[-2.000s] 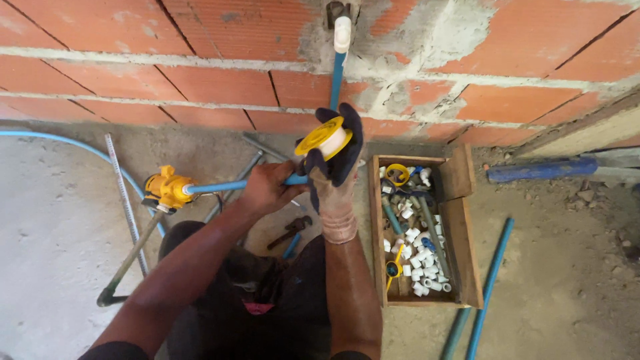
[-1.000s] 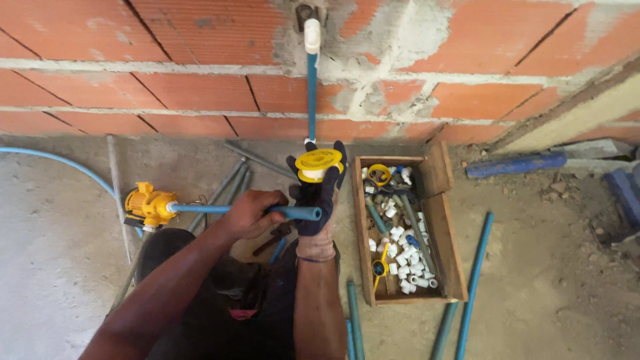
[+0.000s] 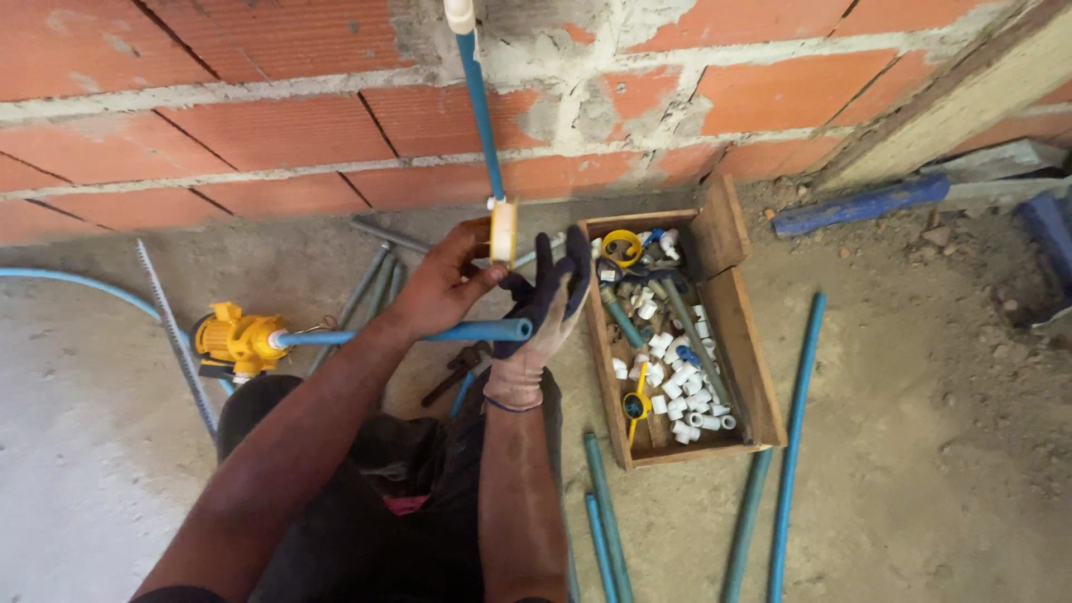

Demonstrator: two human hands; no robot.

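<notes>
My bare left hand (image 3: 448,280) holds a yellow-rimmed spool of white thread seal tape (image 3: 503,234) by its edge, on edge in front of the wall. Close at its right is my gloved right hand (image 3: 548,306), its fingers raised and apart; whether its thumb touches the spool I cannot tell. A blue plastic pipe (image 3: 469,330) runs under my left wrist from a yellow water pump (image 3: 239,339), and its uncapped end lies against my right palm. Above the spool, a vertical blue pipe (image 3: 481,117) hangs from a white elbow fitting (image 3: 459,15) at the wall.
Right of my hands stands a wooden box (image 3: 758,360) of white pipe fittings (image 3: 687,389). Loose blue pipes (image 3: 800,435) lie beside and below it. Left are a saw blade (image 3: 176,335) and a blue hose (image 3: 84,279). The brick wall (image 3: 276,134) rises ahead; a blue tool (image 3: 863,205) lies far right.
My left hand has left the pipe and taken hold of the tape spool, which was at my right hand. The spool has turned from its flat face to its edge.
</notes>
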